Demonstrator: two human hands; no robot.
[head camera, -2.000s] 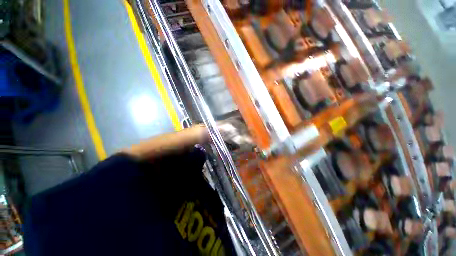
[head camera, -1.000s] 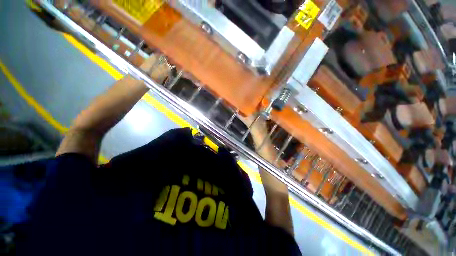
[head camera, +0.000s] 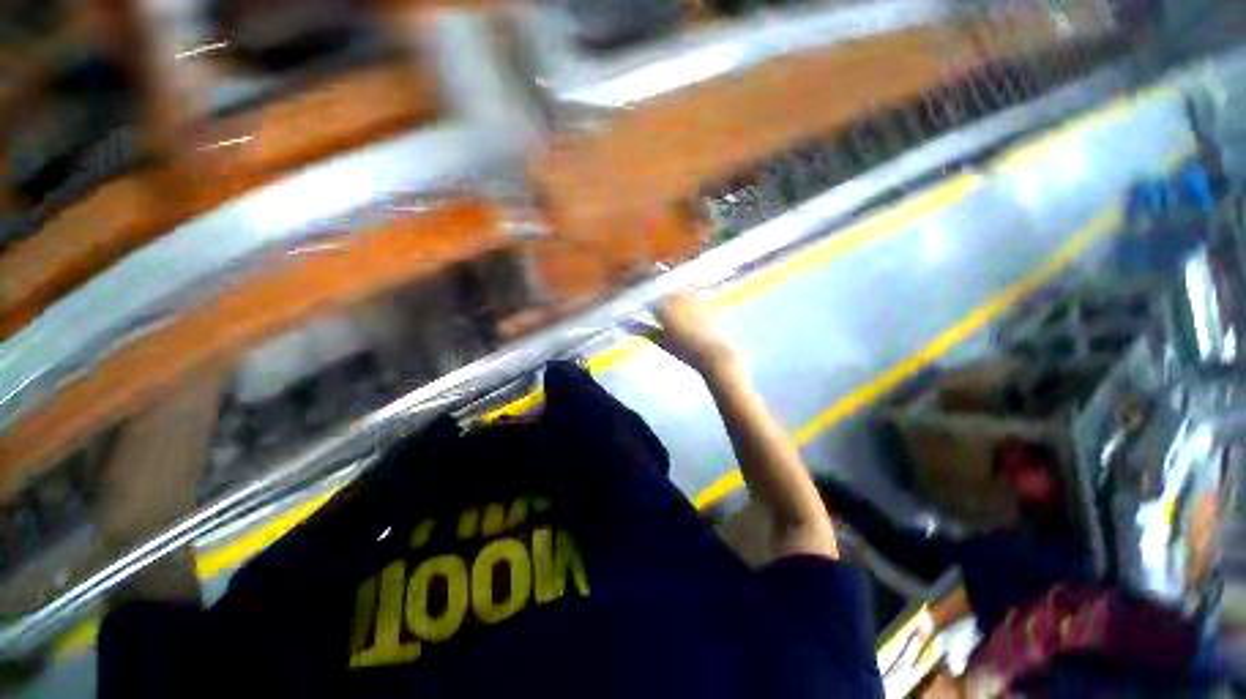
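Note:
An orange-brown fixture with silver clamp bars lies on a chrome wire rack shelf; the picture is blurred. My left hand reaches past the shelf's front rod at the far left, its fingers hidden at or under the fixture's edge. My right hand is at the front rod, just below the fixture's orange corner. Its fingers are blurred, and I cannot tell whether they grip the board or the rod.
A grey-blue aisle with yellow lines runs behind the rack. At lower right are a tan carton and another person, seen as a dark sleeve and maroon cloth. A blue object shows at far right.
The view has swung, so the rack now slopes up to the right. My right hand, earlier reaching under the fixture, is now at the front rod. My left hand now reaches in at the far left.

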